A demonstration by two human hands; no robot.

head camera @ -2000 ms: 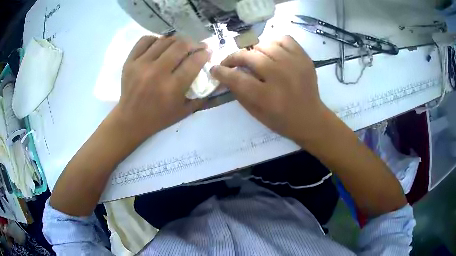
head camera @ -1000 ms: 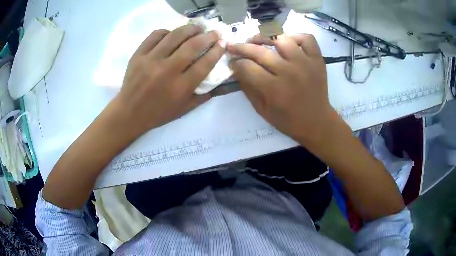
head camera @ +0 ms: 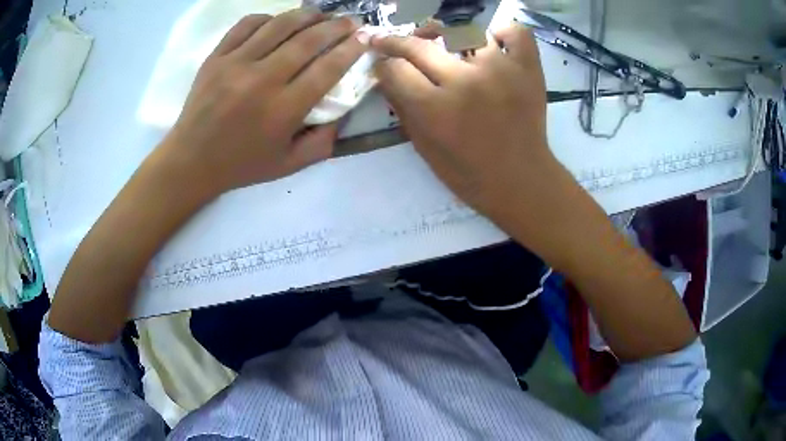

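A cream-white fabric workpiece point(head camera: 348, 91) lies at the needle area of the sewing machine, partly hidden under my fingers. My left hand point(head camera: 258, 99) lies over its left side, with the fingertips near the presser foot point(head camera: 377, 14). My right hand point(head camera: 474, 112) is at its right edge, thumb and forefinger meeting my left fingertips on the fabric. Both hands hold the piece against the machine bed. The needle itself cannot be made out in the glare.
Dark thread snips point(head camera: 603, 53) lie right of the needle, beside a thin metal rod. A flat cream piece point(head camera: 41, 82) lies at far left above a green basket point(head camera: 33, 250). A ruler point(head camera: 250, 258) runs along the table's front edge. A red bin and translucent bin point(head camera: 737, 250) stand at right.
The view has shifted, so the machine head is mostly out at the top. Both hands have moved up in the picture with the workpiece, which remains between them.
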